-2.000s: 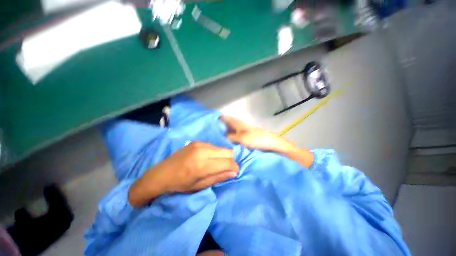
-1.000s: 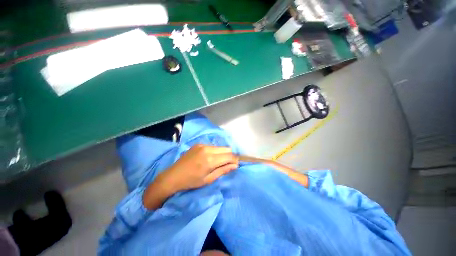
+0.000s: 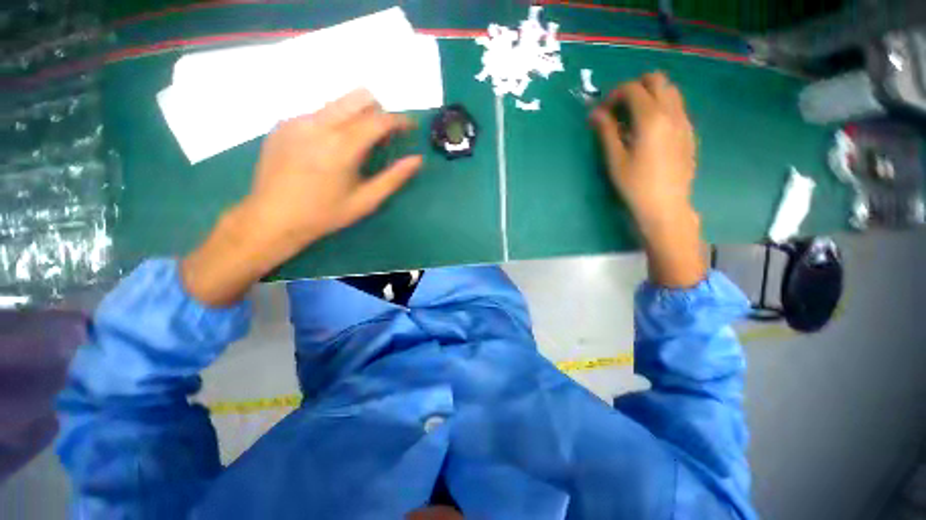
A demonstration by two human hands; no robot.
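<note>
A round black module (image 3: 453, 132) with a pale centre lies on the green mat. My left hand (image 3: 325, 168) is open just left of it, over the long white sheets (image 3: 305, 69), thumb and finger apart and nothing between them. My right hand (image 3: 652, 152) is over the mat to the right, fingers bent. A small pale piece (image 3: 587, 81) shows by its fingertips; whether the fingers hold anything is unclear. A loose pile of tiny white pieces (image 3: 518, 56) lies behind and right of the module.
Clear shiny plastic trays (image 3: 51, 193) stand at the left. A white packet (image 3: 792, 203) lies near the right bench edge, with red-and-white items (image 3: 878, 168) beyond. A black round stool (image 3: 812, 284) stands on the floor at right. A purple sleeve or garment (image 3: 41, 381) shows at lower left.
Both hands have risen from my lap to above the mat, left by the module and right by the small pale piece. The view has turned and shifted, so the bench lies straighter.
</note>
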